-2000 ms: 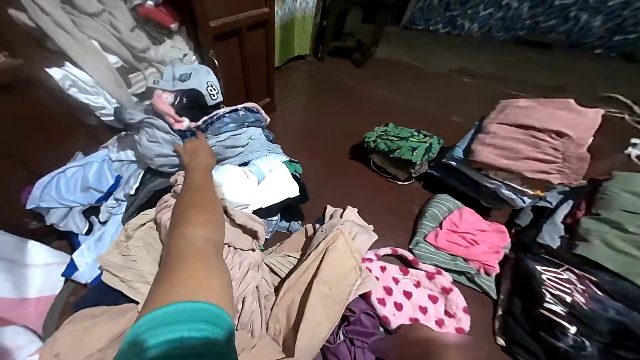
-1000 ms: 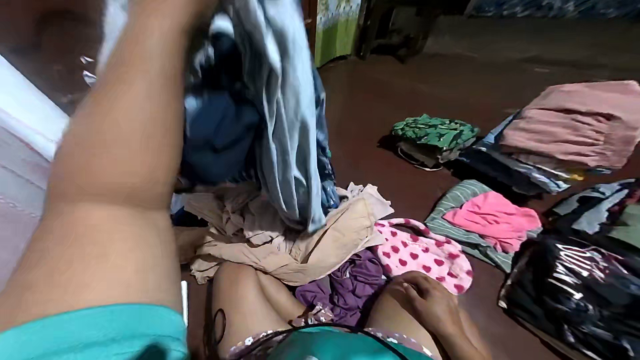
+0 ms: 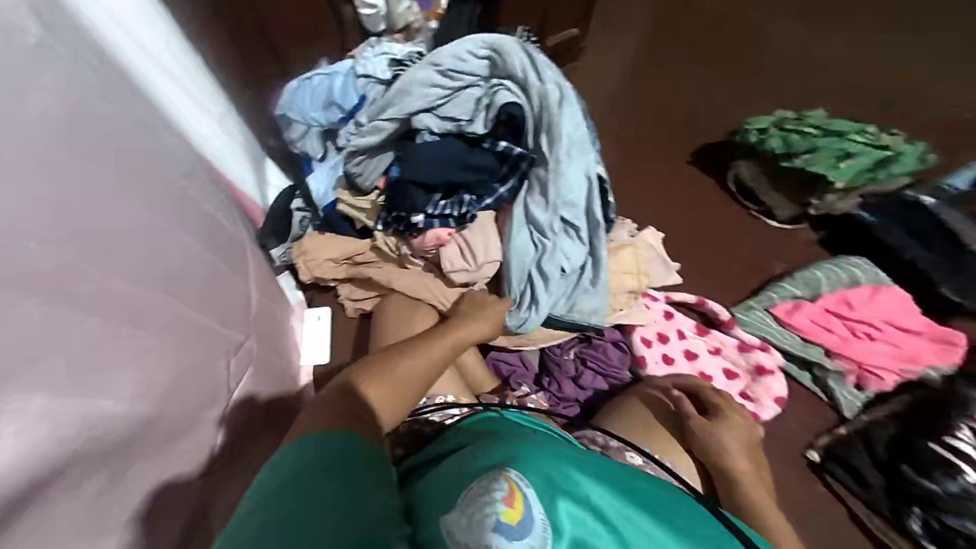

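Note:
My left hand point(image 3: 480, 315) is at the lower edge of a light grey garment point(image 3: 553, 206), its fingers closed on the cloth. The garment arches over a heap, around a dark navy and plaid garment point(image 3: 457, 179). Beige clothes point(image 3: 366, 267) lie under them, in front of my knees. My right hand point(image 3: 713, 419) rests on my right knee with its fingers loosely bent, and no item shows in it. Beside that knee is a pink cloth with red hearts point(image 3: 694, 351). A purple garment point(image 3: 583, 370) lies between my legs.
To the right lie a bright pink cloth point(image 3: 873, 328) on a grey striped garment point(image 3: 789, 297), a green garment point(image 3: 835, 145) and a shiny black garment point(image 3: 907, 457). A pale sheet point(image 3: 130, 267) hangs at the left, near a white flat object point(image 3: 316, 336). Light blue clothes point(image 3: 320, 107) lie behind.
The grey garment and the dark clothes, lifted in my left hand one second ago, now lie on the heap before me. My left hand has come down to the grey garment's near edge.

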